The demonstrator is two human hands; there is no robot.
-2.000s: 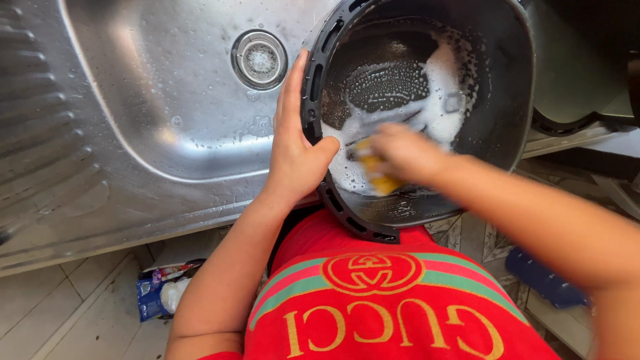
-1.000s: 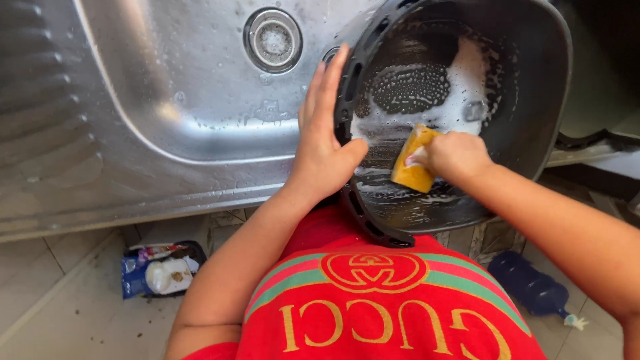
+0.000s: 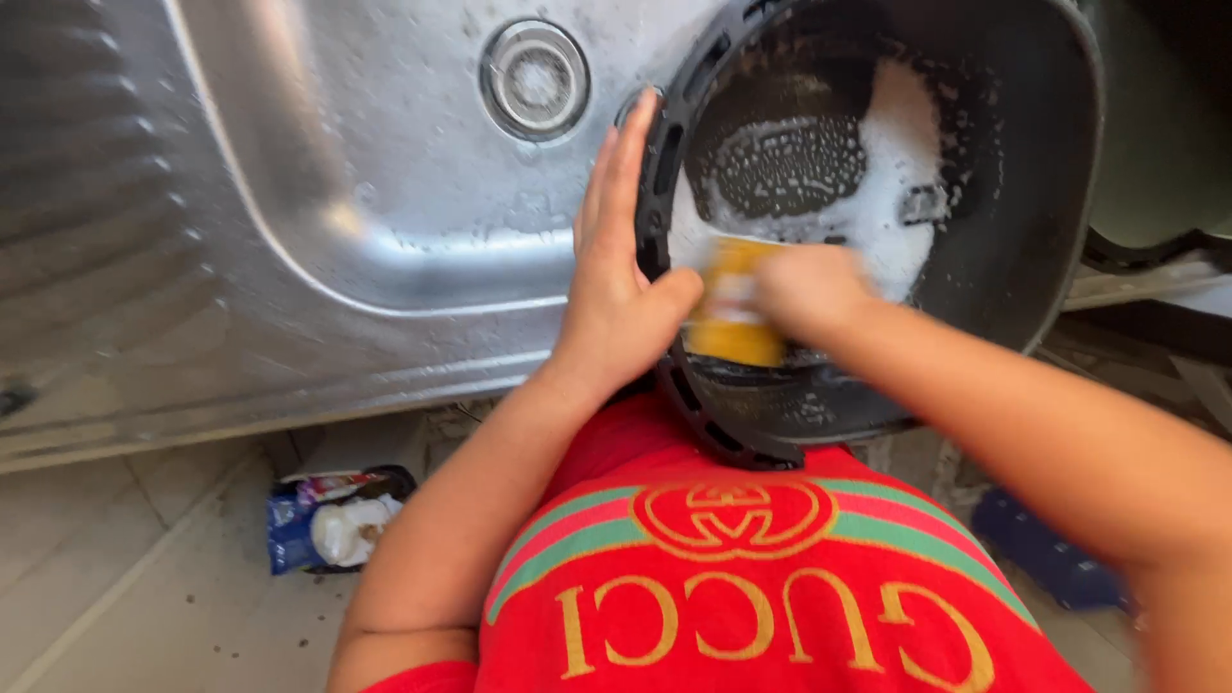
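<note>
A black air fryer basket (image 3: 1020,192) lies tilted at the sink's right side, its slotted rim (image 3: 664,183) facing left. White suds and droplets coat its inside. My left hand (image 3: 621,260) grips that rim, fingers along the outside and thumb over the edge. Inside the basket, my right hand (image 3: 818,289) holds a yellow sponge (image 3: 736,303) against the lower left inner wall; both are blurred. The basket's near edge rests close to my red shirt.
The stainless steel sink (image 3: 385,260) with its drain strainer (image 3: 535,80) spreads to the left, beside a ribbed drainboard (image 3: 87,192). Another dark container (image 3: 1165,125) stands at the right. On the floor are a container of waste (image 3: 342,525) and a blue bottle (image 3: 1044,553).
My right hand has moved the sponge left inside the basket, toward the rim and my left thumb, since one second ago. My left hand keeps its hold on the rim.
</note>
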